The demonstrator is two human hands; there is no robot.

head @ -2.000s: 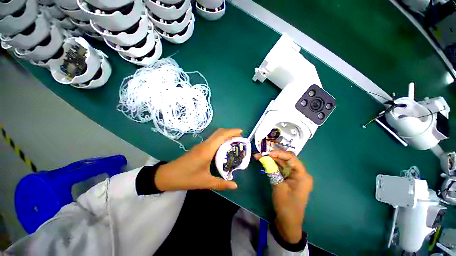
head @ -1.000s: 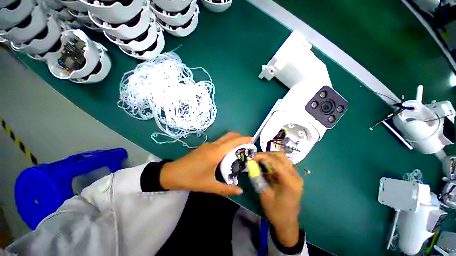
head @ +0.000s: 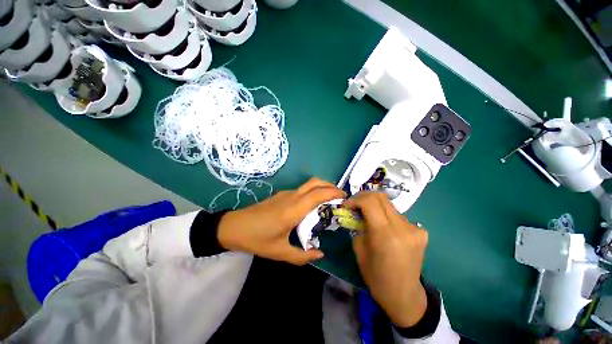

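Observation:
My left hand (head: pixel 268 225) holds a white rear housing cover (head: pixel 307 229) by its rim, its open side with dark electronics turned up and to the right. My right hand (head: pixel 389 248) grips a yellow-handled hand tool (head: pixel 345 218) at the cover's opening; its tip and the wires there are too small and covered to make out. The white camera body (head: pixel 419 176) lies just beyond my hands, its round cavity open with dark and coloured wires inside. Its black lens panel (head: pixel 441 133) faces up.
A tangled pile of thin white loops (head: pixel 221 127) lies left of the camera. Stacked housing covers (head: pixel 151 30) stand at the upper left. Other camera units (head: pixel 567 158) lie at the right. A blue stool (head: pixel 50 259) stands at the lower left beside the green bench (head: pixel 470 222).
My right hand has moved from the camera cavity's edge left to the cover with the tool. The hand now turns more over the tool. My left hand still holds the cover, now tilted.

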